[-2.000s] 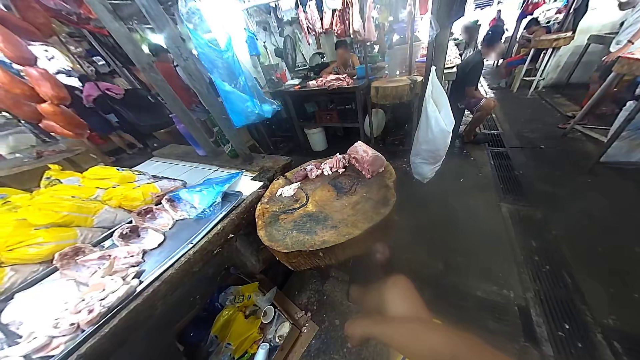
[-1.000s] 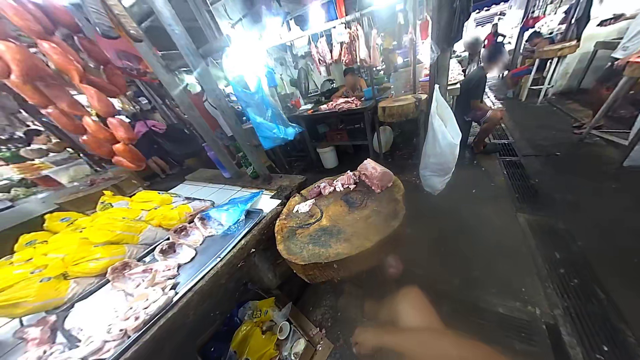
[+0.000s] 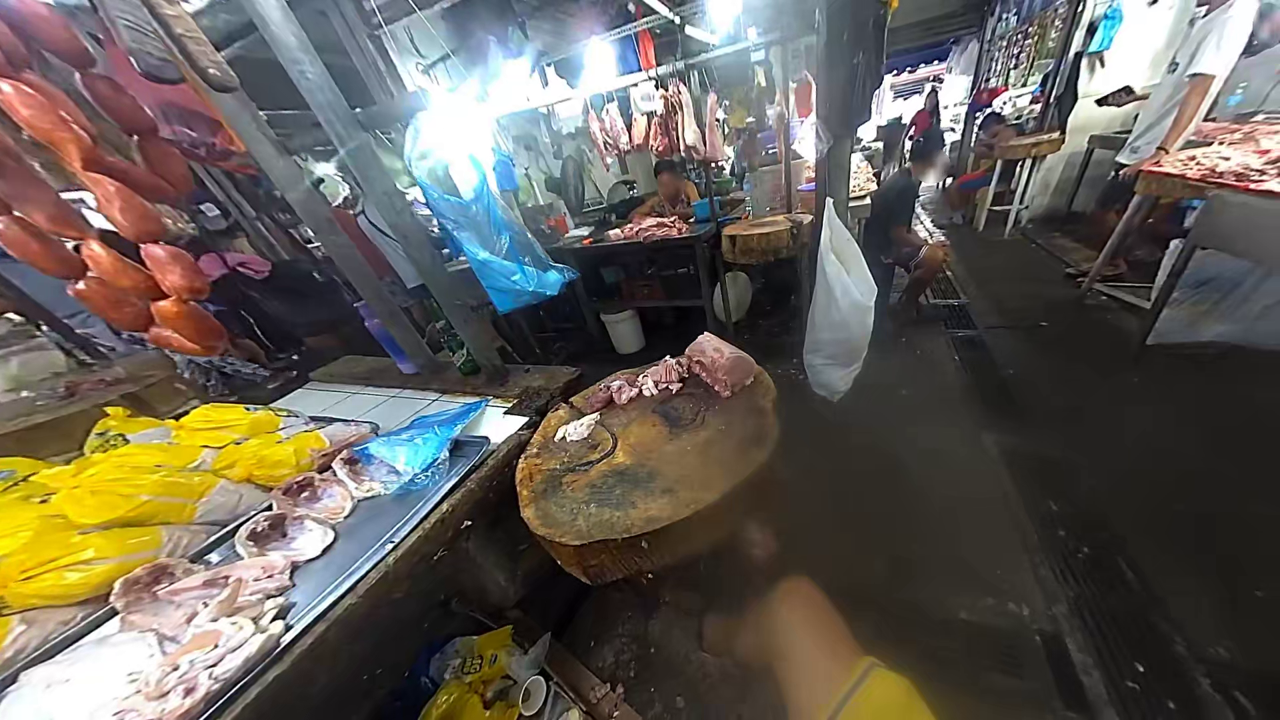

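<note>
A blurred bare hand, which I take as my right hand point(image 3: 750, 620), reaches in from the bottom edge, with something yellow at the wrist or forearm. It is just below and right of a round wooden chopping block point(image 3: 650, 480); its fingers are too blurred to show whether they hold anything. My left hand is out of view. A large chunk of raw meat point(image 3: 722, 365) lies on the block's far right edge, with smaller meat pieces point(image 3: 660, 376) beside it and a pale scrap of fat point(image 3: 577, 428) at the left.
Left of the block, a counter carries yellow-wrapped poultry point(image 3: 120, 500), a metal tray point(image 3: 400, 515) of cut meat and a blue plastic bag point(image 3: 425, 445). Below is a box point(image 3: 590, 690) of litter. A white bag point(image 3: 840, 305) hangs beyond the block; a seated person point(image 3: 900, 220) is behind it.
The view has shifted left and up, bringing more of the hanging sausages and the counter into sight. The blurred hand stays low, near the block. The meat on the block looks unmoved.
</note>
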